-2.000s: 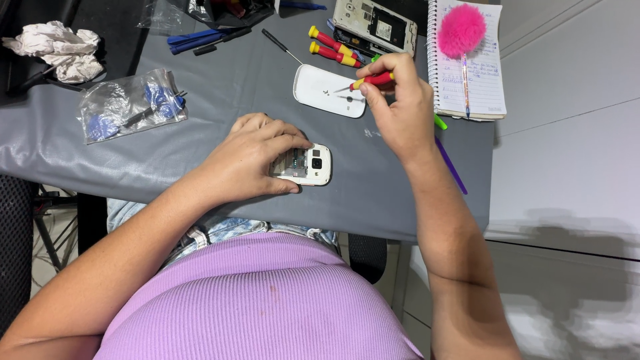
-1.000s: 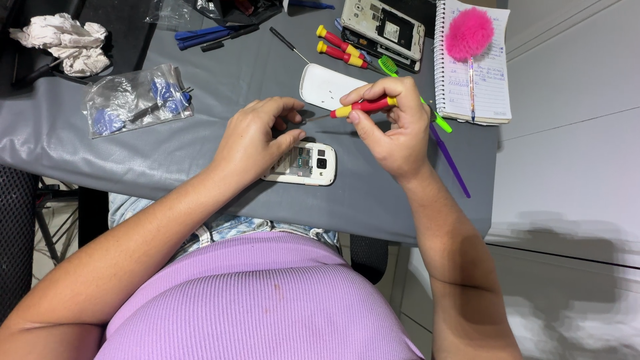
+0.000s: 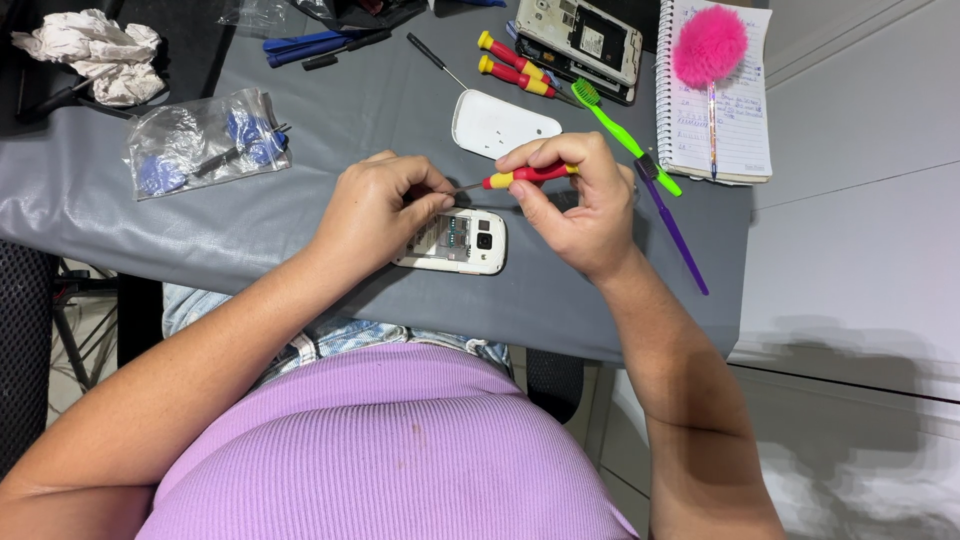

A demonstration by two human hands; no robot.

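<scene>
My right hand (image 3: 581, 202) holds a red and yellow screwdriver (image 3: 529, 175), its thin shaft pointing left. The thumb and fingertips of my left hand (image 3: 390, 202) meet at the screwdriver's tip; whether a screw is pinched there is too small to tell. Just below them a white smartphone (image 3: 487, 259) lies with its back up, showing the camera and the inner compartment, its left end partly hidden by my left hand. Beyond my hands is a white phone back cover (image 3: 506, 124) with several tiny dark pieces on it, probably screws.
Behind the cover lie a thin black screwdriver (image 3: 427, 52), two more red and yellow screwdrivers (image 3: 517, 71) and a disassembled phone (image 3: 585, 37). Green (image 3: 622, 135) and purple (image 3: 679, 240) brushes and a spiral notebook (image 3: 750, 150) are at right. A plastic bag (image 3: 202, 142) of blue tools lies left.
My left hand has lifted off the phone and come to the screwdriver's tip. My right hand has brought the screwdriver from over the white cover towards me.
</scene>
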